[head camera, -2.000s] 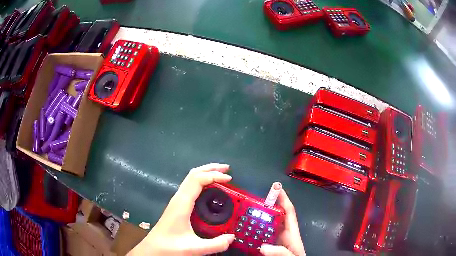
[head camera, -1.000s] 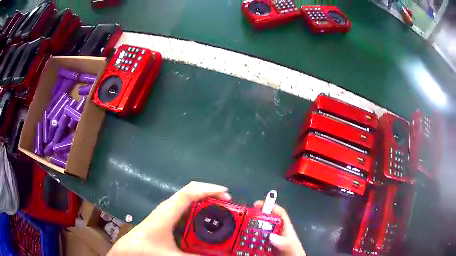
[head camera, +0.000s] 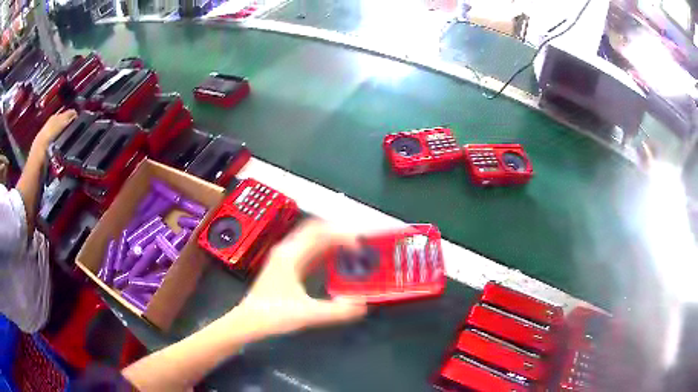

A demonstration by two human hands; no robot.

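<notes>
My left hand (head camera: 295, 287) holds a red portable radio (head camera: 386, 264) by its speaker end, raised over the bench near the worn white edge. The radio's front faces me, blurred by motion, with its dark round speaker on the left and pale keypad on the right. No USB stick shows on its top edge. My right hand is not in view. Another red radio (head camera: 243, 222) lies keypad up on a stack left of my hand, beside the open cell box (head camera: 191, 295) of purple cells (head camera: 149, 245).
Red radios on edge (head camera: 501, 337) form a row at lower right. Two radios (head camera: 422, 151) (head camera: 497, 164) lie on the green belt, and a black-backed one (head camera: 222, 89) farther left. Black-backed radios (head camera: 99, 145) are piled at far left, where another person's arm (head camera: 34, 168) reaches in.
The view has tilted up. The radio has risen from the lower bench toward the white edge in my left hand. My right hand and the stick have left the view. Another person's arm has appeared.
</notes>
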